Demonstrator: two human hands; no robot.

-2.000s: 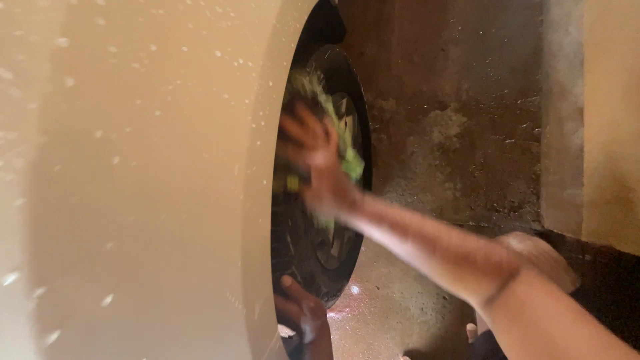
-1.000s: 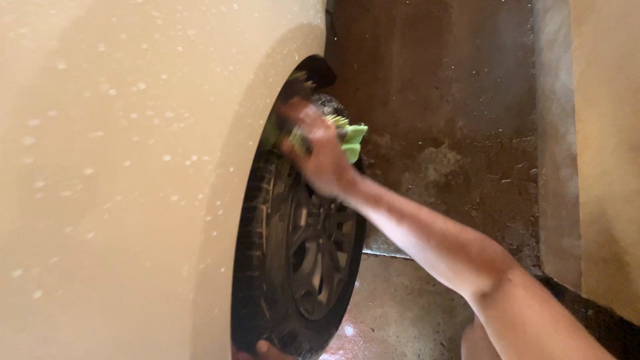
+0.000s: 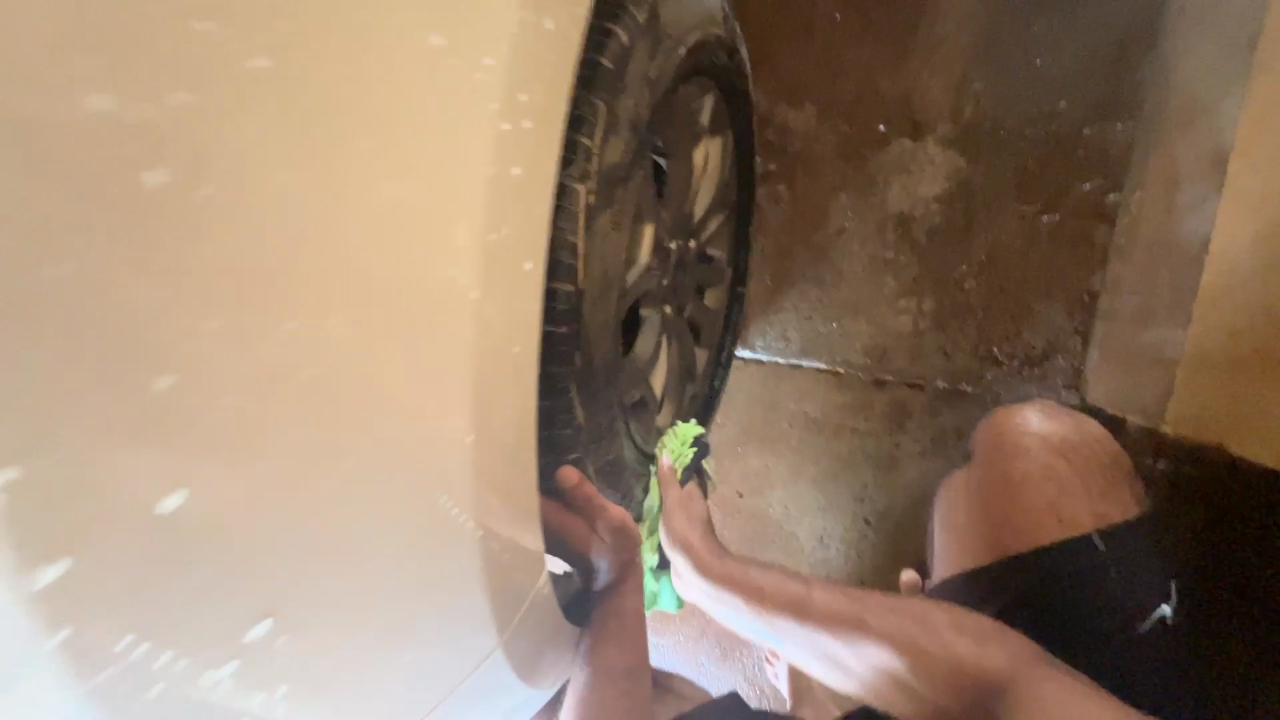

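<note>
A car wheel with a black tire (image 3: 600,230) and a multi-spoke rim (image 3: 680,270) stands in the wheel arch of a light-coloured car. My right hand (image 3: 690,520) holds a green microfiber cleaning cloth or mitt (image 3: 683,445) against the lower part of the wheel; its palm side and most fingers are hidden. My left hand (image 3: 600,530) is beside it, its fingers on the tire tread inside the arch, and no object shows in it.
The wet car body panel (image 3: 280,320) with water drops fills the left side. Wet concrete floor (image 3: 850,280) lies right of the wheel, with a pale wall (image 3: 1230,300) at the far right. My bent knee (image 3: 1050,470) is at the lower right.
My right hand has moved with the green cloth from the upper part of the tire down to its lower part. My left hand shows more fully at the tire's lower end. The view has shifted.
</note>
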